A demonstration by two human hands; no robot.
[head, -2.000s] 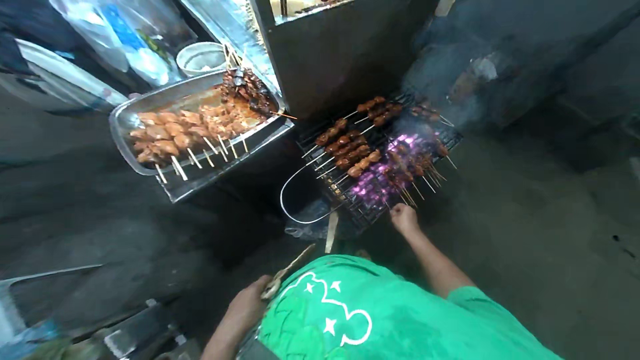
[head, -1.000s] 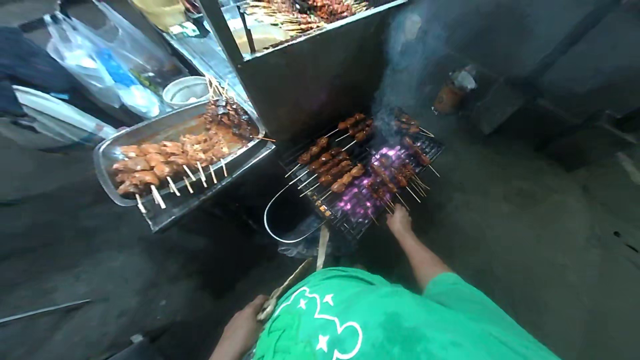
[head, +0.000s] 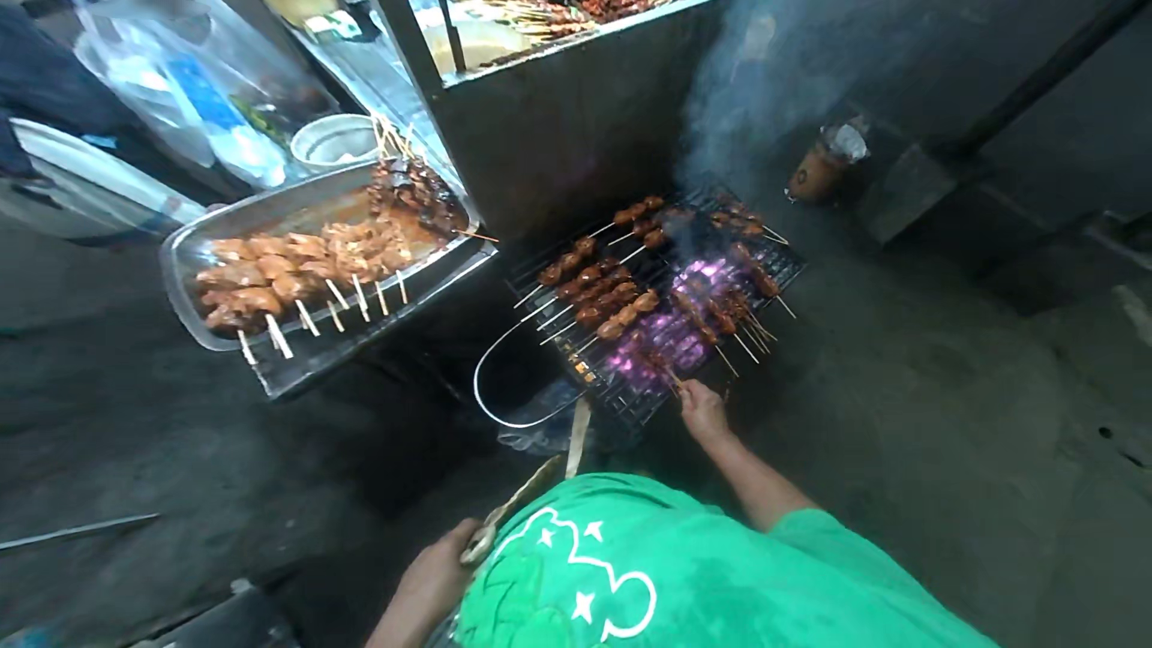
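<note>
At the near right edge of a wire grill (head: 630,400), my right hand (head: 704,409) grips the stick end of a meat skewer (head: 655,362) whose meat lies over glowing coals. Several browned meat skewers (head: 605,292) rest at the grill's left, others at its back and right. My left hand (head: 450,549), low beside the green shirt, is closed around the handle of a flat, pale hand fan (head: 526,490), seen mostly edge-on. Left of the grill, a clear tray (head: 184,306) holds pale marinated skewers (head: 288,270) and darker skewers (head: 418,193).
A metal-sided stall (head: 576,135) stands behind the grill, with more skewers on top. A white bowl (head: 333,139) and plastic bags (head: 198,99) are beyond the tray. Smoke rises from the grill's back. A brown container (head: 817,171) stands at the back right, near a concrete block (head: 909,193).
My right hand has moved leftward along the grill's near edge, and a skewer is now plainly in its fingers. The left hand stays low with the fan. The view has shifted somewhat.
</note>
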